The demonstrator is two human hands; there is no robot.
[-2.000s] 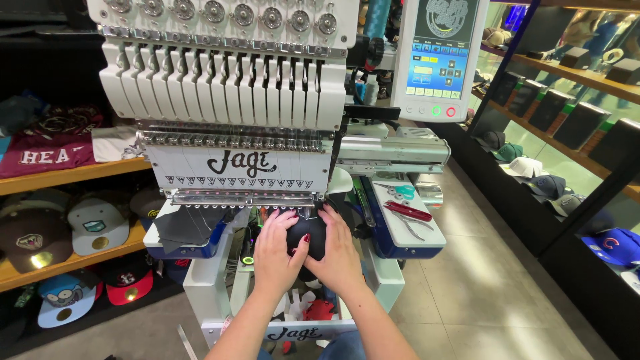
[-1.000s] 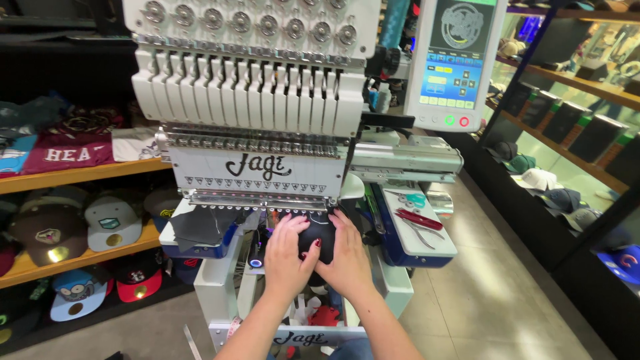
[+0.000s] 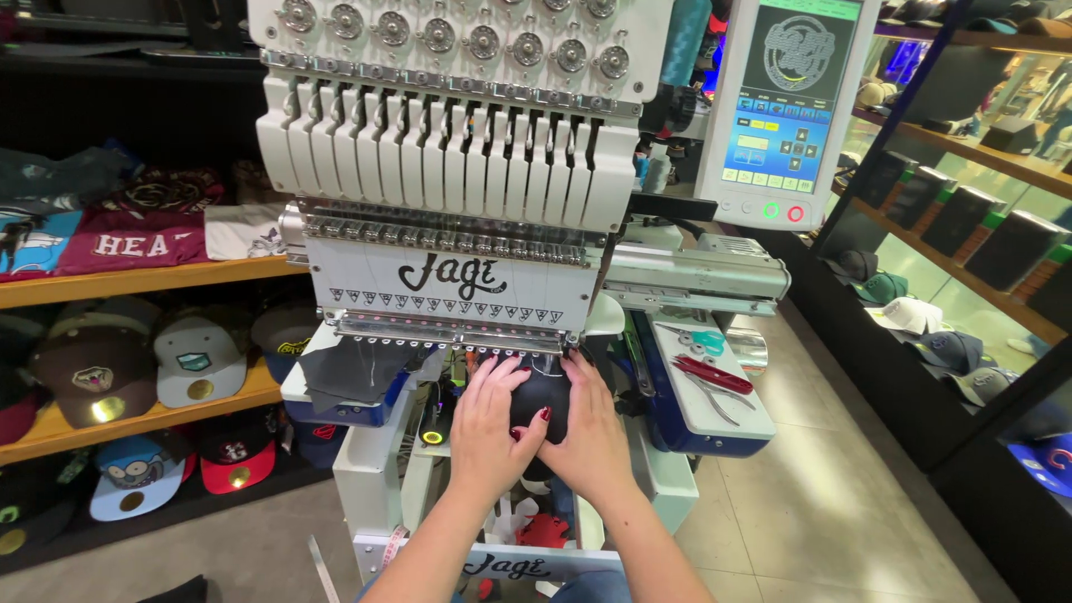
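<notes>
A black cap [image 3: 540, 400] sits below the needle row of a white Jagi multi-needle embroidery machine [image 3: 452, 285], with a light stitched line near its top. My left hand [image 3: 494, 423] lies flat on the cap's left side, fingertips up by the needles. On the right side rests my right hand [image 3: 590, 427], its fingertips also beneath the needle bar. Both thumbs meet low on the cap. The fabric is pressed between the hands, not gripped. The control screen [image 3: 783, 100] shows a round design.
Teal-handled scissors [image 3: 708, 341], a red tool [image 3: 712, 374] and metal tweezers [image 3: 720, 402] lie on the right side table [image 3: 737, 427]. Dark backing fabric [image 3: 347, 373] covers the left one. Caps fill the wooden shelves [image 3: 251, 272] at left. Scraps [image 3: 540, 529] lie below the cap.
Both hands stay on the cap throughout, with only small shifts of the fingers. The view has moved somewhat.
</notes>
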